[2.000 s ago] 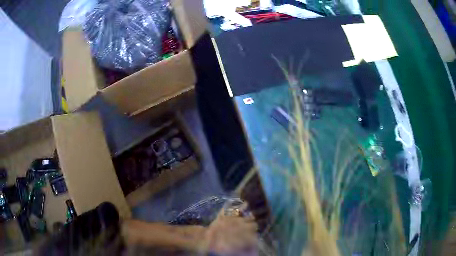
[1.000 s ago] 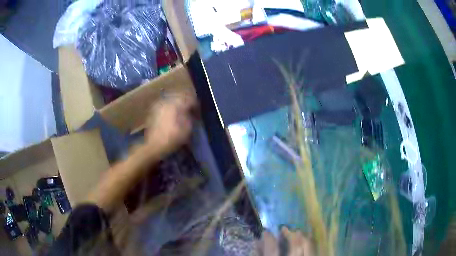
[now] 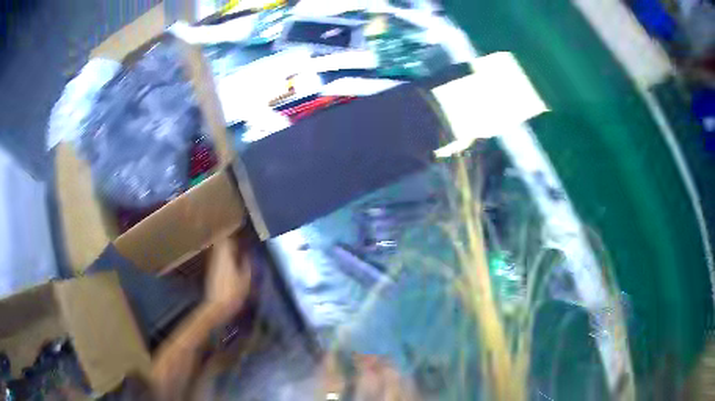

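Note:
My left hand (image 3: 227,276) is blurred, beside the lower flap of the carton with the bag, between the carton and the bench edge. Its fingers are hard to make out, and I cannot tell if it holds anything. My right hand (image 3: 375,380) is cut off by the bottom edge, blurred, at the front of the green bench top (image 3: 415,317); its grip cannot be told. A purple stick-like tool (image 3: 361,265) lies on the bench. A small green circuit board (image 3: 506,274) lies further right, partly behind blurred strands.
An open carton (image 3: 184,223) holds a crumpled plastic bag (image 3: 141,129). Another carton (image 3: 98,333) at lower left holds black parts. A dark mat (image 3: 345,157), white papers and a red item (image 3: 317,106) lie at the back. The green conveyor (image 3: 619,188) runs along the right.
The view has turned, so the bench and cartons sit further left and lower. My left hand first rose from the bottom to the carton flap and stays near it. My right hand has come into view.

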